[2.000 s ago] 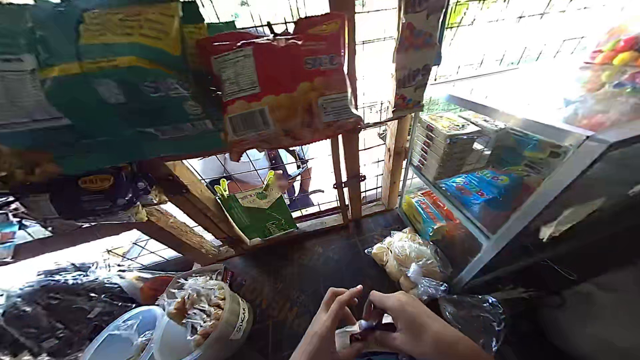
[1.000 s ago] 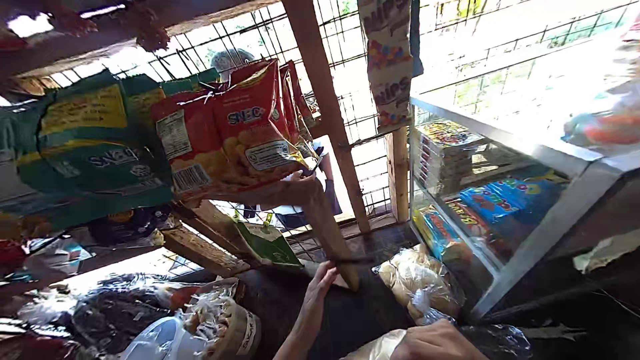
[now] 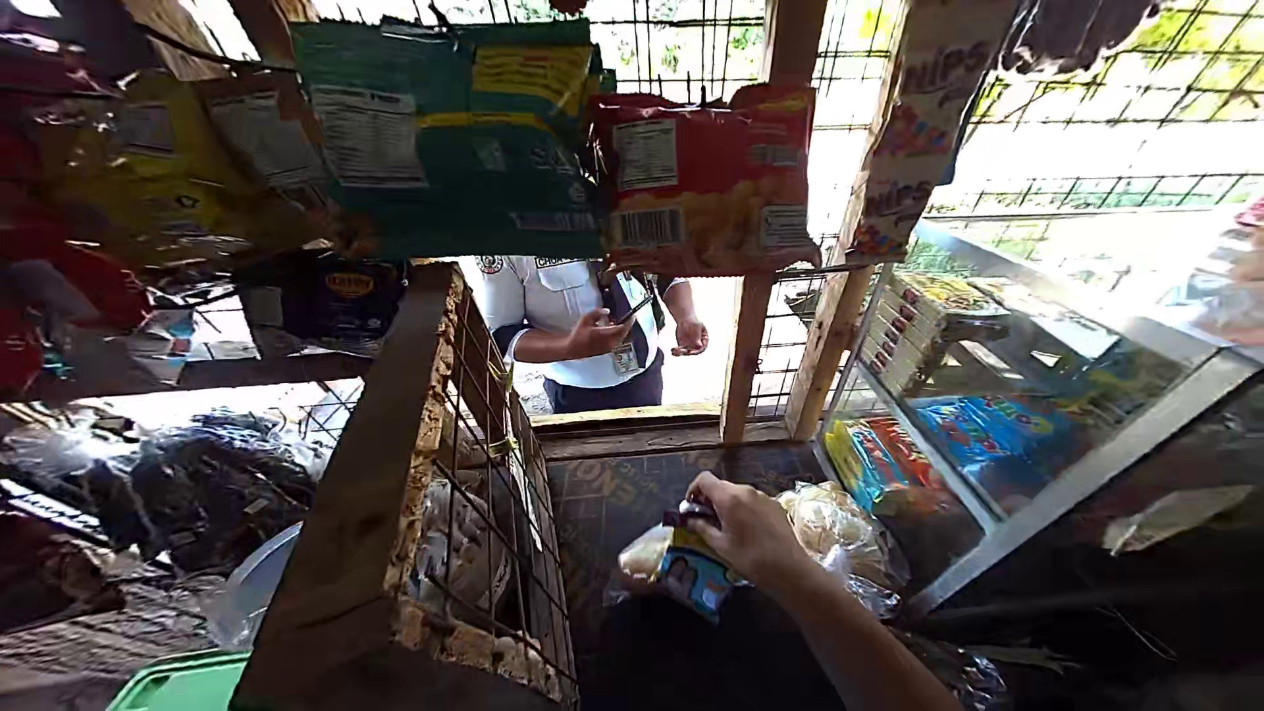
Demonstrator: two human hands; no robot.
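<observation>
My right hand (image 3: 746, 533) reaches in over the dark counter (image 3: 632, 484), its fingers closed on a small plastic packet (image 3: 696, 578) with blue and yellow print. A pale item lies against the packet's left side; I cannot tell whether it is part of it. Just right of the hand sits a clear plastic bag of pale round food pieces (image 3: 829, 523). My left hand is out of the frame. A wood-framed wire mesh shutter (image 3: 474, 474) stands swung inward, left of the counter.
Snack bags (image 3: 706, 188) hang in a row overhead. A glass display case (image 3: 948, 454) with packets stands at the right. Beyond the window opening, a person (image 3: 583, 326) in a white shirt holds a phone (image 3: 637, 308). A green lid (image 3: 183, 681) lies lower left.
The mesh shutter now stands inward, left of the counter. Both hands were in view before; only the right remains, now holding the printed packet. The person outside shows more fully.
</observation>
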